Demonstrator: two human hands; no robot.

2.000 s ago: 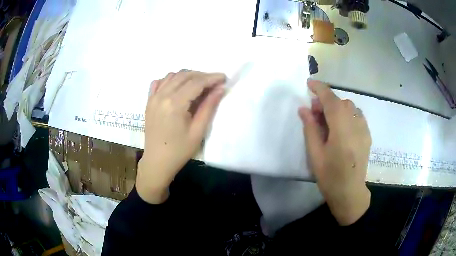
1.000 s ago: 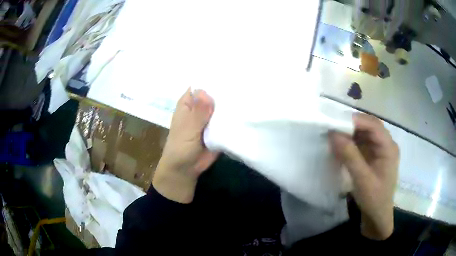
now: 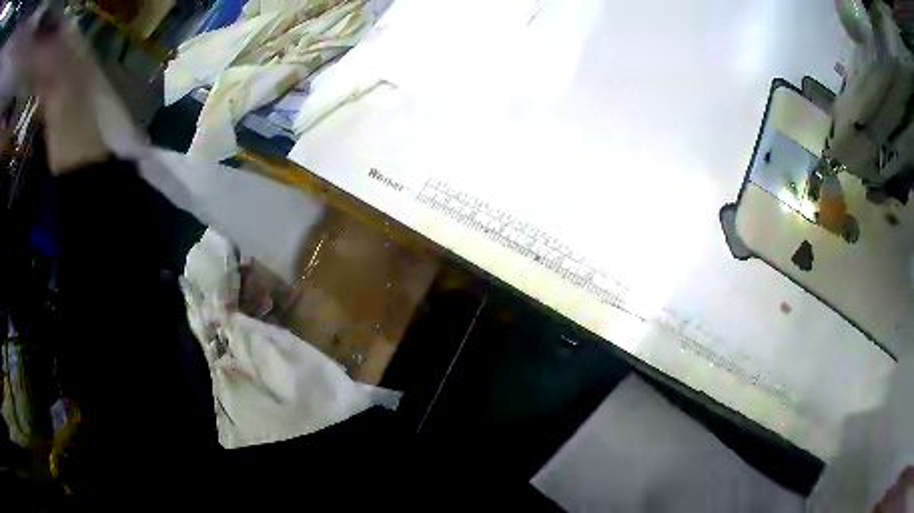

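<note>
My left hand (image 3: 70, 110) is at the far upper left, blurred and partly cut off by the picture's edge. It is shut on a white fabric piece (image 3: 241, 205), which trails down to the right over the cardboard box. My right hand (image 3: 895, 496) shows only as a small patch in the lower right corner; its fingers are hidden. Pale fabric (image 3: 862, 446) lies just beside it. Another white fabric panel (image 3: 671, 451) is below the table's front edge. The sewing machine head (image 3: 877, 115) is at the upper right, with an orange block (image 3: 833, 213) beside the foot.
The white table (image 3: 561, 160) has a ruler scale along its front edge. A crumpled fabric pile (image 3: 281, 60) is at upper left. A tied white bundle (image 3: 266, 376) is by the cardboard box (image 3: 366, 286). A small dark piece (image 3: 803, 255) and a reddish bit (image 3: 786, 308) lie near the machine.
The view has swung left. My left hand has moved from the table's front edge to the far left with a fabric piece. My right hand has dropped to the lower right corner, mostly out of view.
</note>
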